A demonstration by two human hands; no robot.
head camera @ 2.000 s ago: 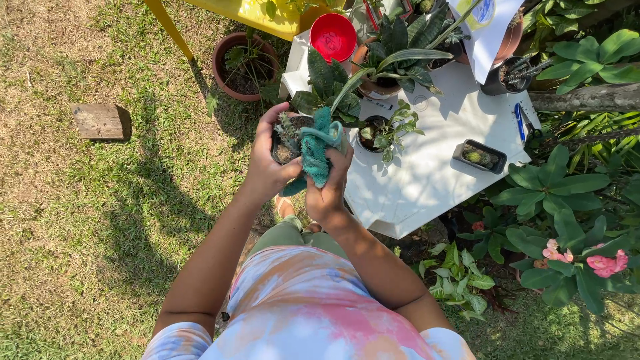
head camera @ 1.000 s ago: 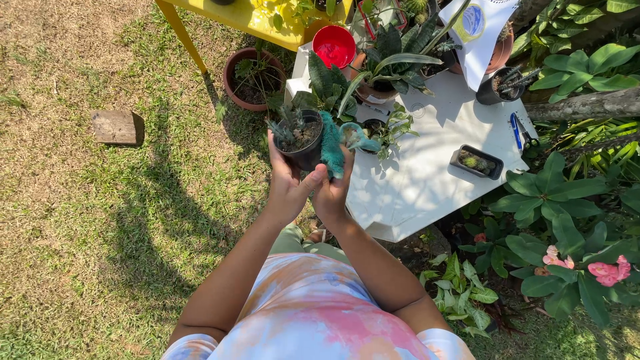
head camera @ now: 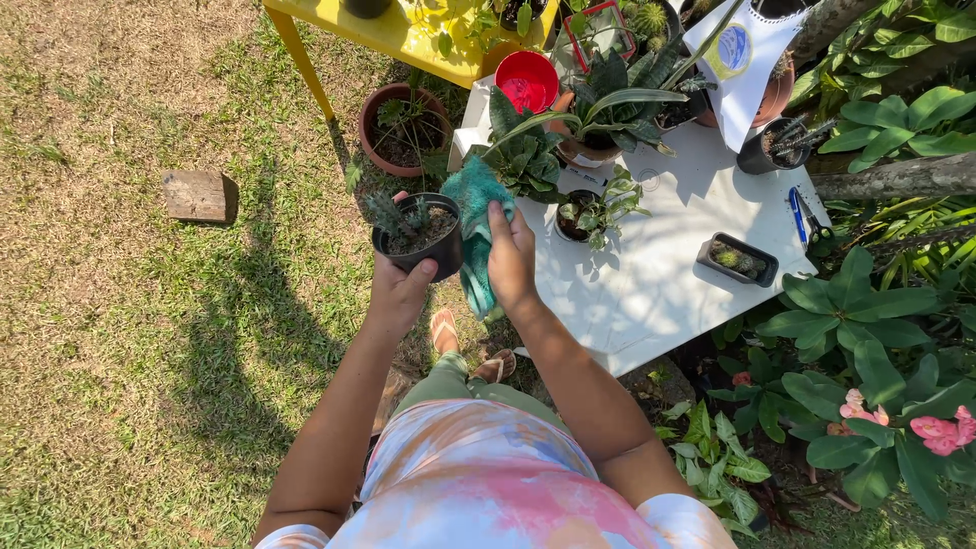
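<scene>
My left hand holds a black plastic pot from below and the side, the thumb on its front wall. In the pot, slightly tilted, a small spiny cactus grows out of brown soil. A green terry cloth hangs from my right hand, pinched between thumb and fingers, just right of the pot. Both hands are in front of my body, left of the white table's edge. The fingers behind the pot are mostly hidden.
The white table bears potted plants, a red bowl, a rectangular pot of small cacti and a blue pen. A yellow table, a terracotta pot and a wooden block stand beyond and to the left.
My hands were close together around the pot and the cloth; now they are apart, the pot in my left hand and the cloth in my right.
</scene>
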